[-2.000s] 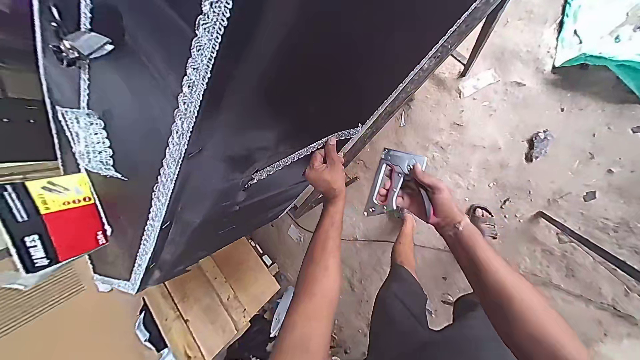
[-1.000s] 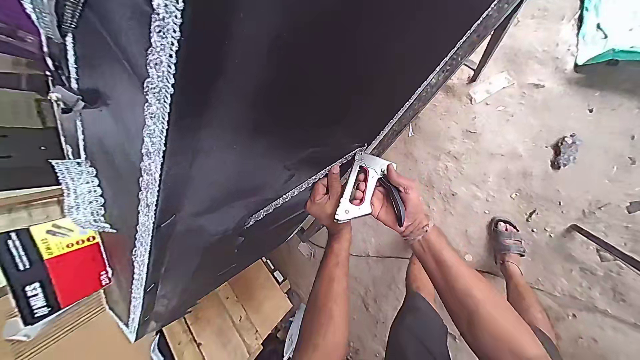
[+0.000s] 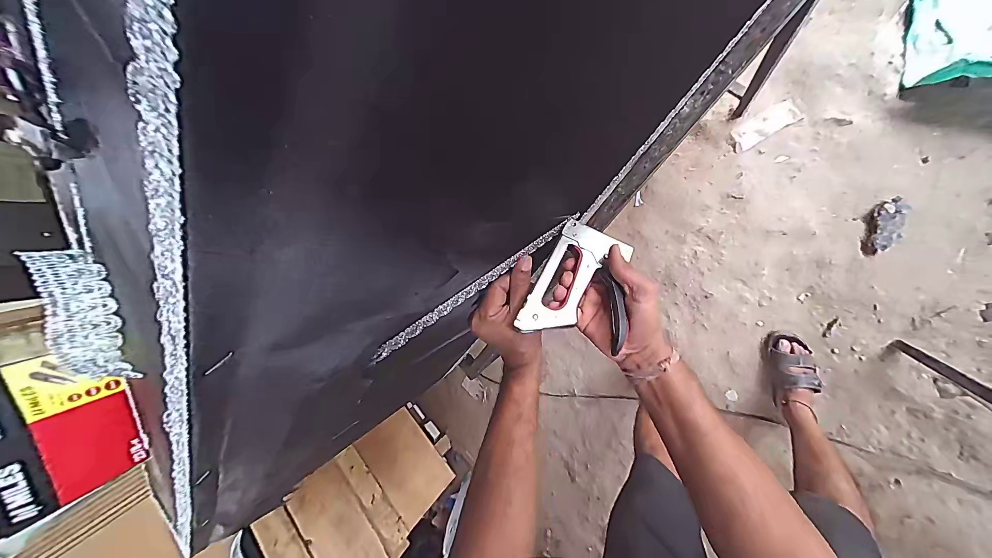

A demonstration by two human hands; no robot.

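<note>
My right hand (image 3: 620, 302) grips a silver staple gun (image 3: 552, 287) with a black lever, its fingers through the handle opening. The gun's top end meets the corner of a large black covered panel (image 3: 372, 139), where a strip of silver braided trim (image 3: 457, 298) ends. My left hand (image 3: 505, 310) holds the trim's edge between thumb and fingers, close beside the gun; whether it also touches the gun I cannot tell. A wider silver braid (image 3: 159, 194) runs down the panel's left edge. A loose piece of silver trim (image 3: 81, 314) hangs at the left.
A red, yellow and black box (image 3: 85, 434) lies on cardboard at lower left. Wooden boards (image 3: 372, 480) lie under the panel. A dark metal leg (image 3: 771, 62) stands at upper right. On the dusty floor are a stone (image 3: 886, 226), a metal bar (image 3: 942, 370) and my sandalled foot (image 3: 794, 368).
The staple gun, lower and apart from the panel two seconds ago, has moved up and left to the panel's corner beside my left hand.
</note>
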